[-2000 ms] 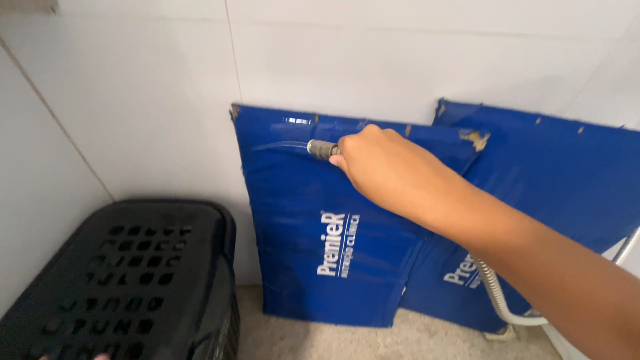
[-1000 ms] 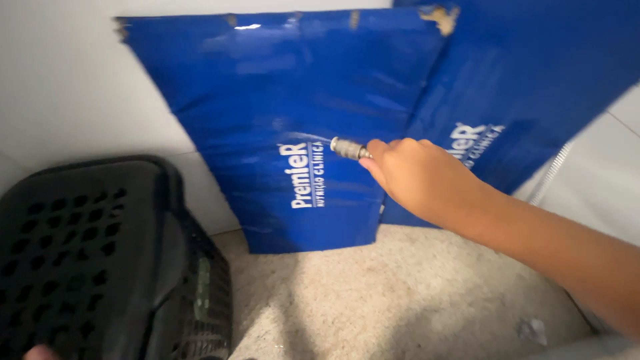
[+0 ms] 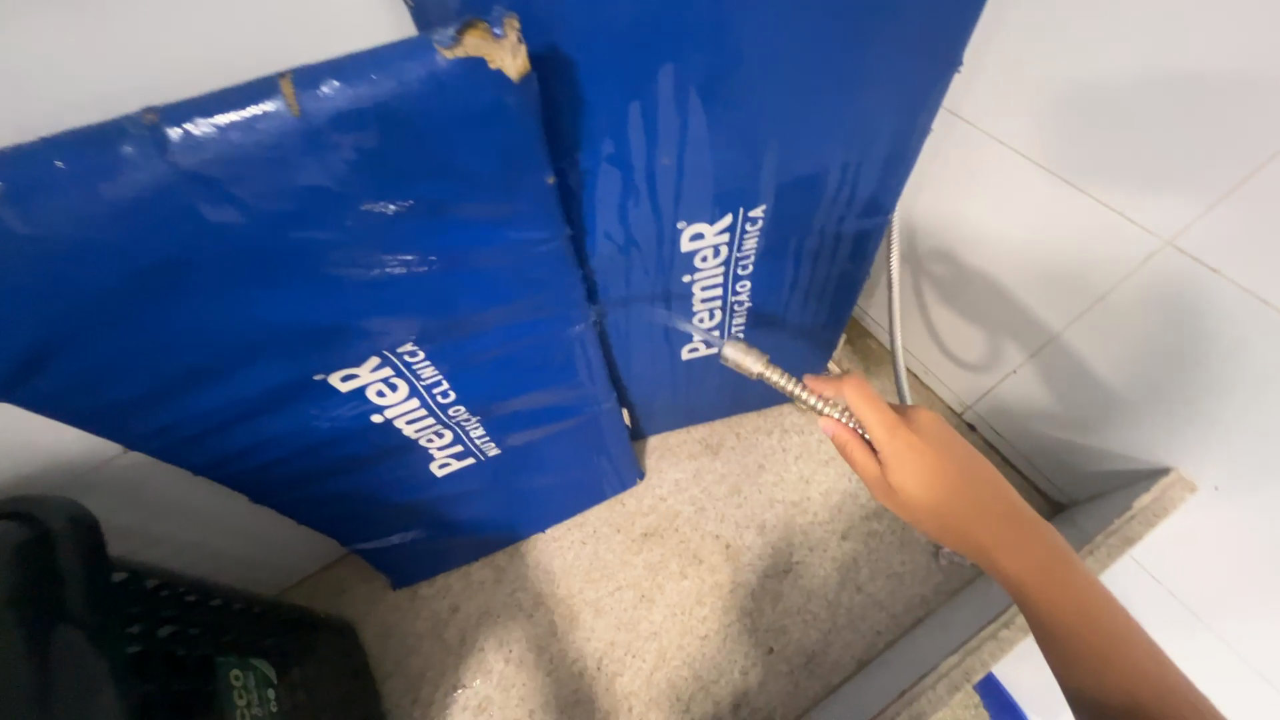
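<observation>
My right hand (image 3: 900,455) grips a flexible metal shower hose (image 3: 815,400) just behind its end fitting (image 3: 743,357). A thin jet of water leaves the fitting toward two blue covered panels. The nearer panel (image 3: 250,300) leans on the white tiled wall at the left, with a torn top corner. Partly behind it stands the other panel (image 3: 660,180), with wet streaks down its face. Both panels bear white printing. My left hand is out of view.
A black plastic basket (image 3: 190,640) stands at the lower left. Speckled stone floor (image 3: 640,580) lies below the panels, bounded at the right by a raised stone ledge (image 3: 1130,510). More of the metal hose (image 3: 896,300) hangs by the right tiled wall.
The water jet, earlier on the left panel, now points toward the right one. My right hand still holds the hose. The view has swung right, and the fingertips at the lower left have left it.
</observation>
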